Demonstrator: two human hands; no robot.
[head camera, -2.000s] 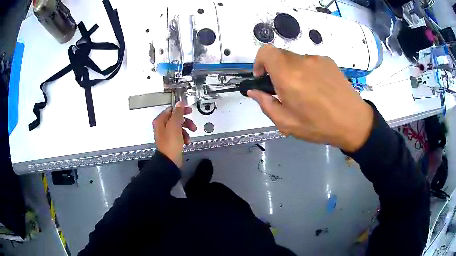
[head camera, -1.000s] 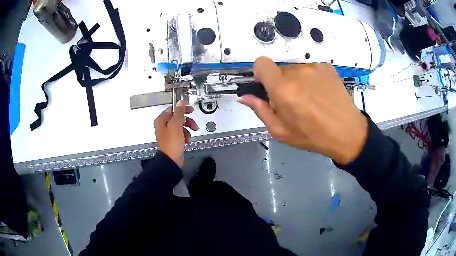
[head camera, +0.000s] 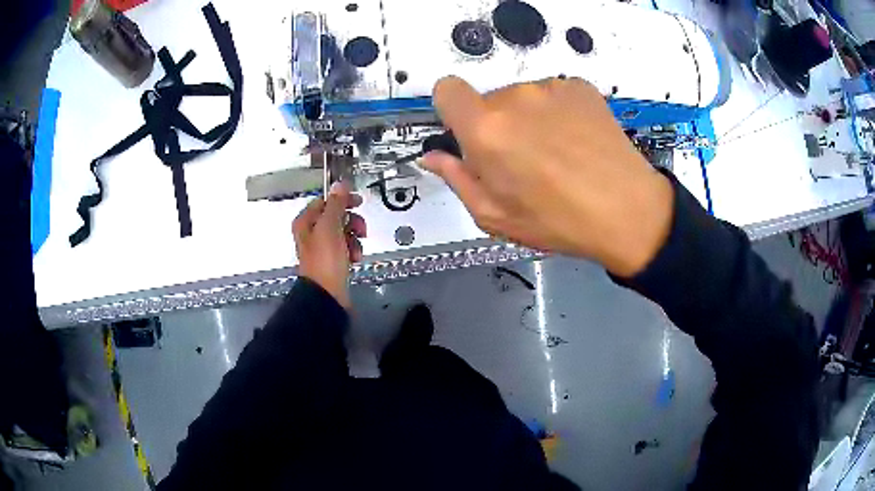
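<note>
A white sewing machine head (head camera: 432, 72) with a blue stripe lies across the table. My right hand (head camera: 556, 168) grips the black handle of a screwdriver (head camera: 443, 146); its thin shaft points left to the needle area, and its tip is too small to make out. My left hand (head camera: 328, 230) is at the needle area, its fingertips closed on a small shiny metal part (head camera: 337, 169). A pale flat metal plate (head camera: 285, 183) juts out to the left of my left fingertips.
Black tape (head camera: 171, 115) lies heaped at the table's left. A brownish-silver can (head camera: 113, 43) stands at the upper left beside an orange-red object. A measuring tape (head camera: 192, 300) runs along the front table edge. Blue tape (head camera: 44, 173) lines the left edge.
My right hand and the screwdriver have moved left, and the screwdriver's shaft is now more slanted. My left hand stays at the needle area. The view has shifted slightly.
</note>
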